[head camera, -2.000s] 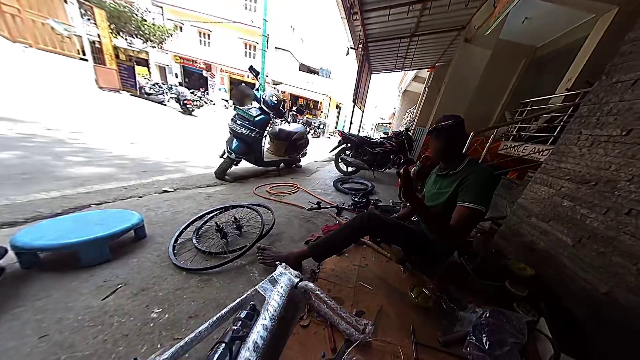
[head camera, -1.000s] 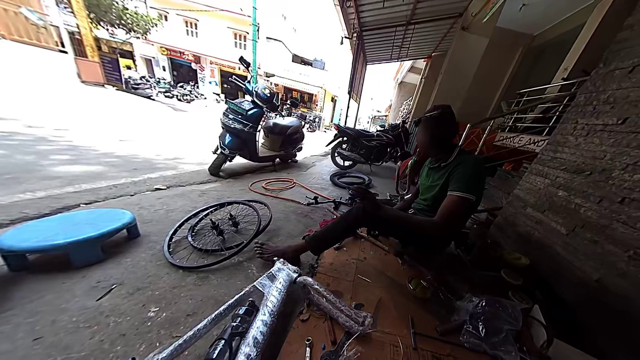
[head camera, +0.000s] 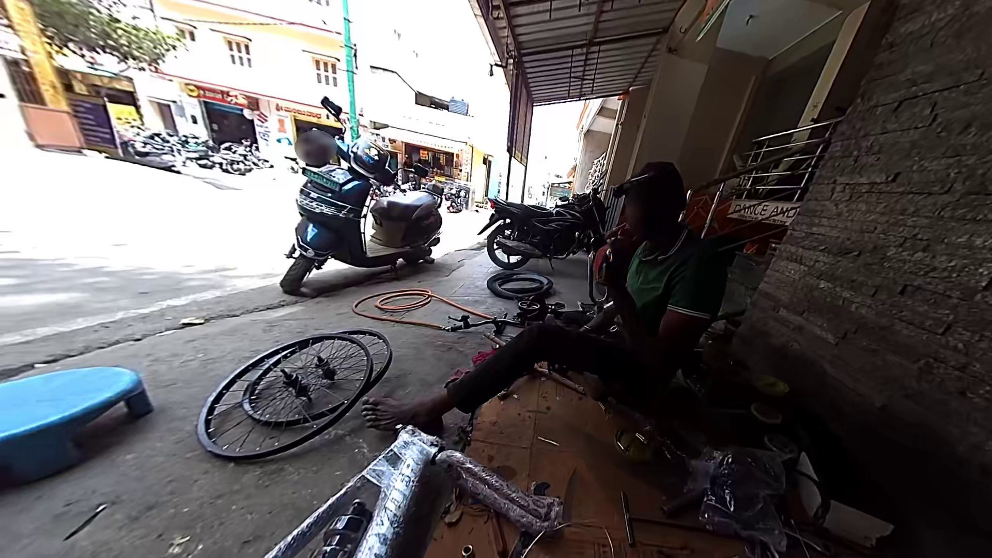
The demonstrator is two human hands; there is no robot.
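Neither my left hand nor my right hand is in the picture. At the bottom centre, a bicycle frame (head camera: 399,492) wrapped in clear plastic reaches up from the lower edge. Its wrapped fork (head camera: 504,484) angles to the right, over a brown sheet (head camera: 515,434) on the ground. A dark cylindrical part (head camera: 345,531) sits between the frame's tubes. Two spoked bicycle wheels (head camera: 291,395) lie overlapping on the concrete, left of the frame. Right of the fork, a thin metal tool (head camera: 626,518) rests on the sheet, near a clear plastic bag (head camera: 742,496) with dark contents.
A co-worker in a green shirt (head camera: 666,275) sits at right, one bare foot (head camera: 399,412) near the frame. A blue plastic stool (head camera: 70,403) stands left. Beyond are an orange hose (head camera: 403,301), black tyres (head camera: 519,285), a parked scooter (head camera: 341,217) and a motorcycle (head camera: 542,229). A stone wall (head camera: 876,256) bounds the right.
The co-worker's hand is now raised near the face; one second ago it was lower. The frame and the wheels lie as before.
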